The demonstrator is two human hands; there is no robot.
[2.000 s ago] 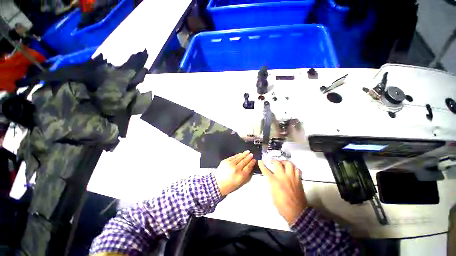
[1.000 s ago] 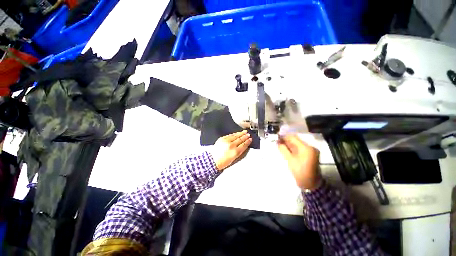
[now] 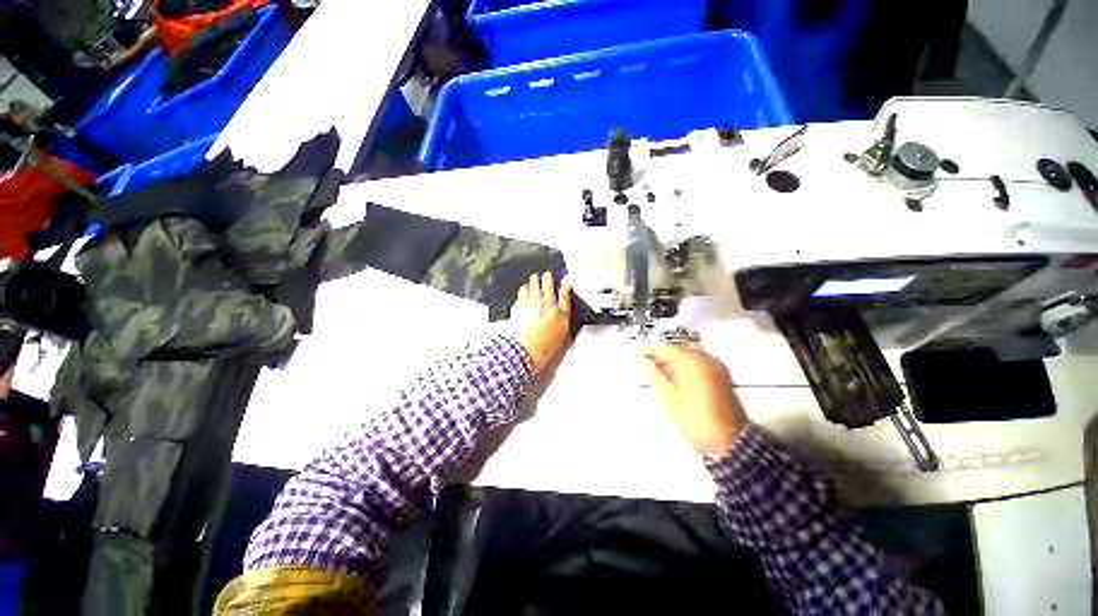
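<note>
A camouflage panel [image 3: 476,262] with black sections lies flat on the white table, its right end at the needle area [image 3: 644,315] of the white sewing machine [image 3: 891,229]. My left hand [image 3: 544,323] lies on the black section near the panel's right end, fingers apart, pressing it flat. My right hand [image 3: 696,395] is just in front of the needle area, thumb and forefinger close together; whether something small is between them cannot be told. A stack of narrow strips [image 3: 840,365] lies right of the needle under the machine arm.
A crumpled camouflage and black bundle [image 3: 181,301] hangs over the table at left. Metal prongs [image 3: 915,438] and a flat black rectangle, perhaps a phone [image 3: 979,384], lie at right. A blue bin [image 3: 602,102] stands behind the table. People show partly at the top edge.
My left hand has moved up and slightly left on the panel. The panel's right end has swung up towards the needle. My right hand moved away to the right, then back left near the needle.
</note>
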